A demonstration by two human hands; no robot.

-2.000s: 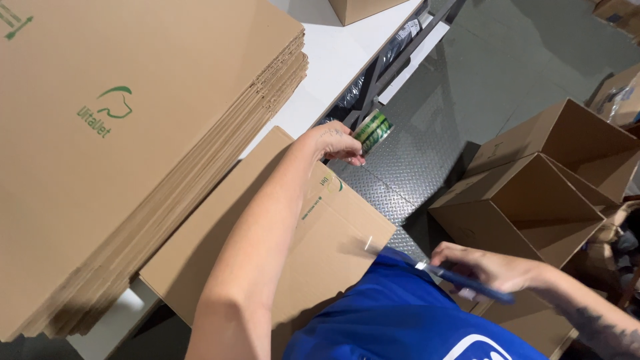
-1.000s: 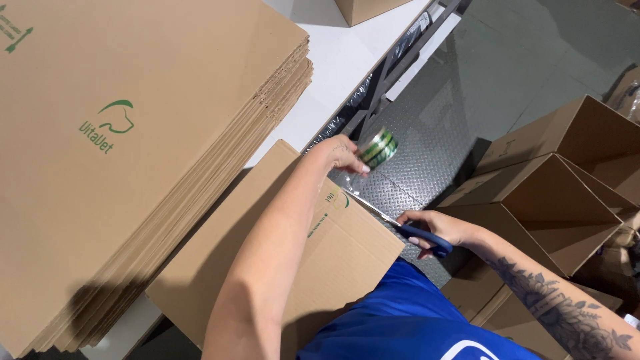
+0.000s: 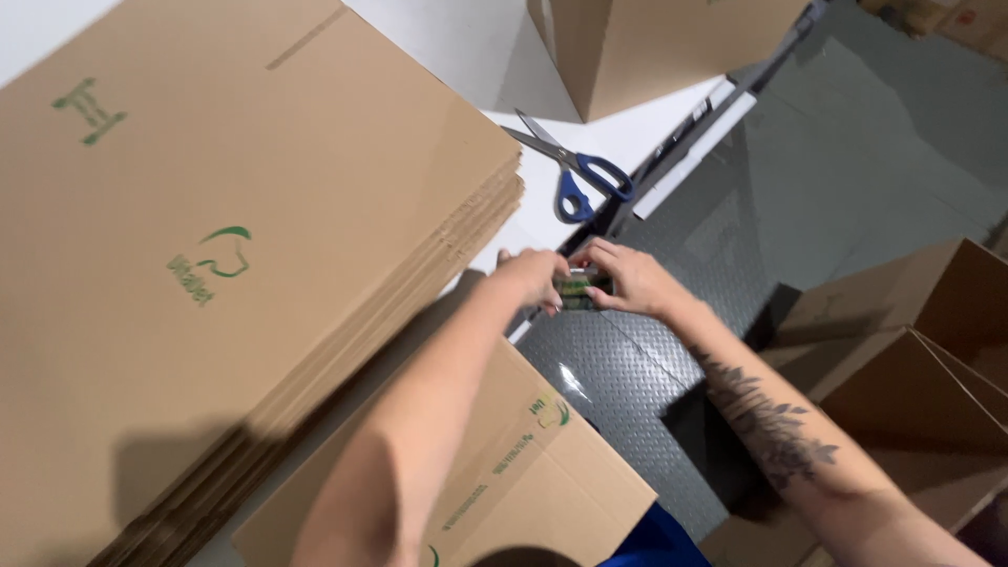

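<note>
Both of my hands hold a roll of printed green tape [image 3: 579,288] above the table's edge. My left hand [image 3: 534,277] grips its left side and my right hand [image 3: 628,277] its right side, with the thumb across the front. Just beyond them, blue-handled scissors [image 3: 568,161] lie with spread blades on the white table, close to the flat cardboard stack. Nearer my body, a cardboard box [image 3: 543,472] with green print and a strip of tape across it is partly hidden by my left forearm.
A tall stack of flat cardboard boxes [image 3: 315,197] fills the left. Another cardboard box [image 3: 661,55] stands on the white table [image 3: 472,47] at the top. Open cardboard boxes [image 3: 874,362] stand at the right, beside textured metal flooring [image 3: 622,378].
The scissors have gone from my right hand to the table. My right hand has moved over to the tape roll, which earlier only my left hand held.
</note>
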